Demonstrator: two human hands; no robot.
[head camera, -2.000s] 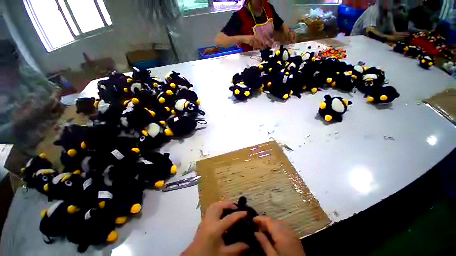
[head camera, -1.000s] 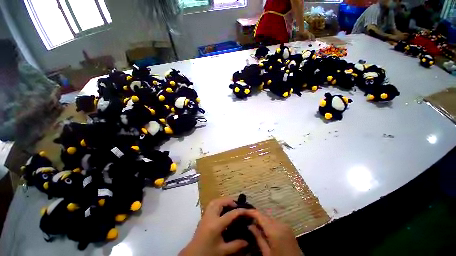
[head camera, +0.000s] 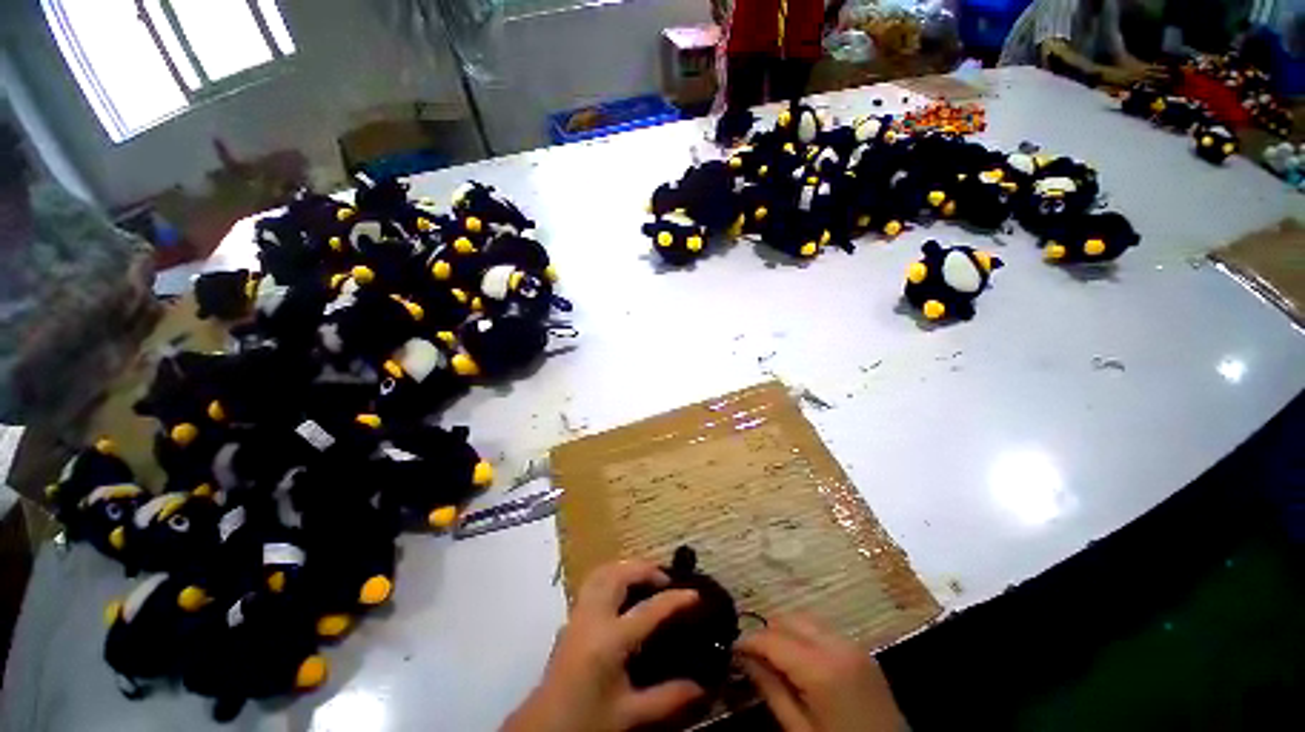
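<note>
A black plush penguin (head camera: 684, 629) lies over the near edge of the brown cardboard work pad (head camera: 744, 522). My left hand (head camera: 608, 658) holds its left side, thumb and fingers spread around it. My right hand (head camera: 816, 672) is at its right side with fingertips pinched together. A thin dark loop, perhaps thread, shows between the toy and the right fingertips. No needle can be made out. Silver thread snips (head camera: 508, 512) lie left of the cardboard.
A large pile of penguins (head camera: 344, 358) covers the left of the table. A smaller pile (head camera: 859, 186) lies across, with one penguin (head camera: 947, 279) apart. Orange-red pieces (head camera: 945, 117) lie behind it. A person in red (head camera: 773, 29) stands at the far side.
My right hand has moved right, off the top of the toy, uncovering more of its black body. The person across has shifted left. The whole view has tilted slightly.
</note>
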